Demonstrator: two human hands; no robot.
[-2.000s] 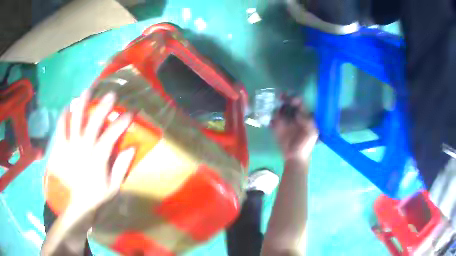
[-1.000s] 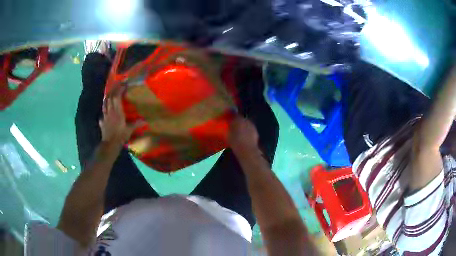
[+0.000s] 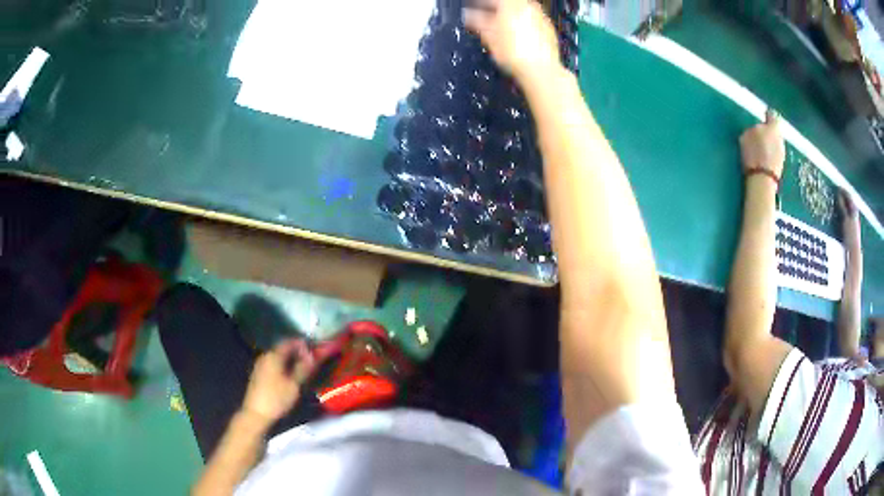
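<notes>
Rows of glossy black round parts [image 3: 465, 145] lie on the green bench beside a flat white stack [image 3: 330, 58]. My right hand [image 3: 519, 39] is over the far part of the black rows, blurred near the top edge; whether its fingers hold anything is unclear. My left hand [image 3: 274, 380] is low, below the bench edge, with its fingertips close to a red stool [image 3: 361, 391] between my legs. That hand is blurred too, and I cannot tell if it grips the stool. My body hides part of the stool.
The bench's near edge [image 3: 291, 231] crosses in front of me, with a brown carton [image 3: 286, 262] below. Another red stool [image 3: 97, 325] stands left. At right, a person's arm [image 3: 751, 262] rests near a white tray of black discs [image 3: 809, 257]. White scraps [image 3: 21, 87] lie far left.
The view has risen from the floor to the bench. Both hands have left the taped red and brown object; my right hand has reached forward over the bench, my left stays low.
</notes>
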